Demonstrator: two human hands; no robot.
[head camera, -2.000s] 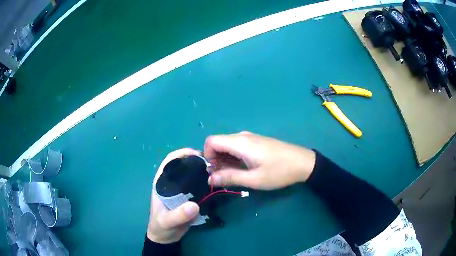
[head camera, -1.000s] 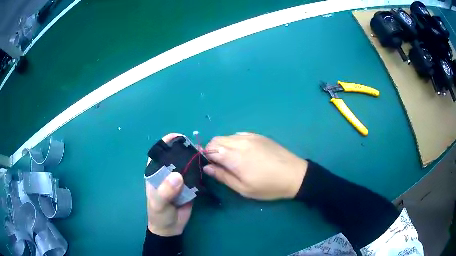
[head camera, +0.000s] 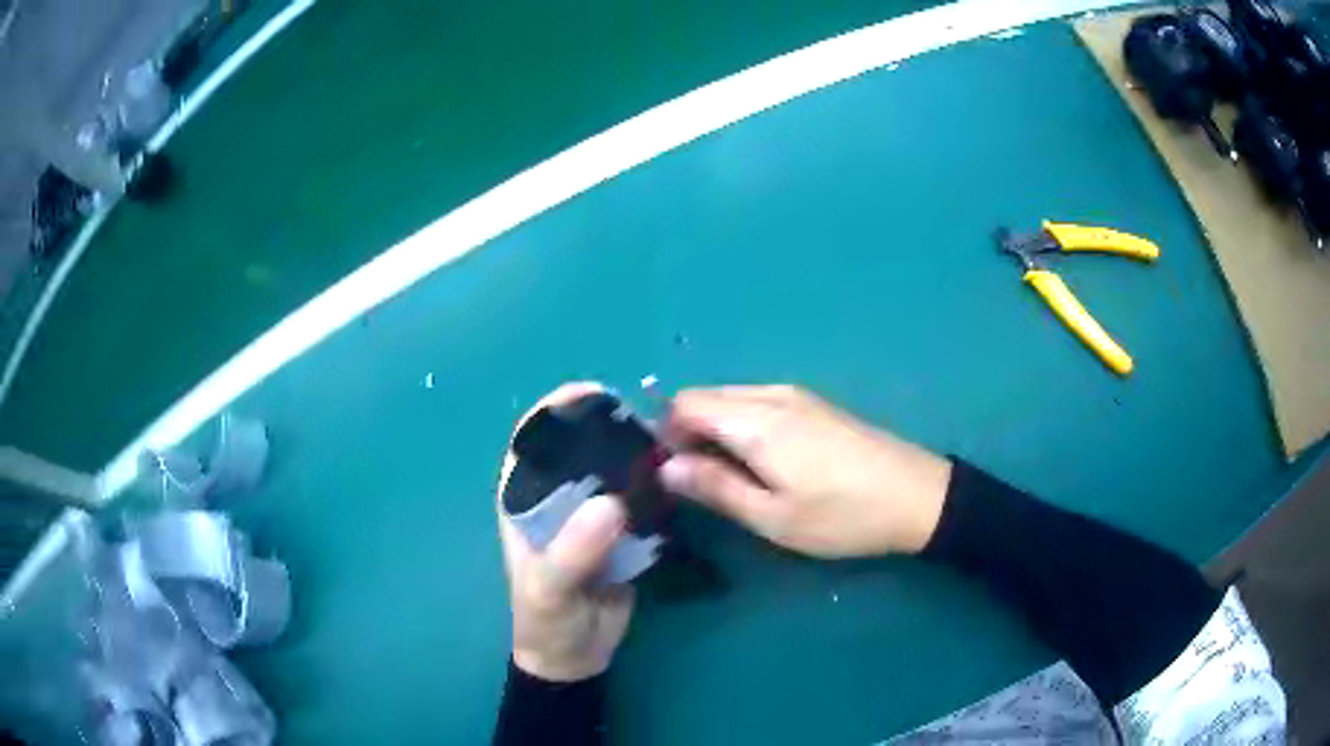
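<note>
My left hand holds a black unit from below, with the thumb pressed on the grey curved cover that lies around part of it. My right hand is at the unit's right edge, with thumb and fingers together on the lead wires, which are blurred and mostly hidden. A small white connector shows just above the right fingertips.
Yellow-handled side cutters lie open at right. Black units sit on a cardboard sheet at the far right. Loose grey covers are piled at left. A white strip borders the green surface beyond.
The view has shifted, so the bench things appear moved. The wires lay across the unit a second ago; now they are gathered at the right fingers. The left hand still holds the unit and cover.
</note>
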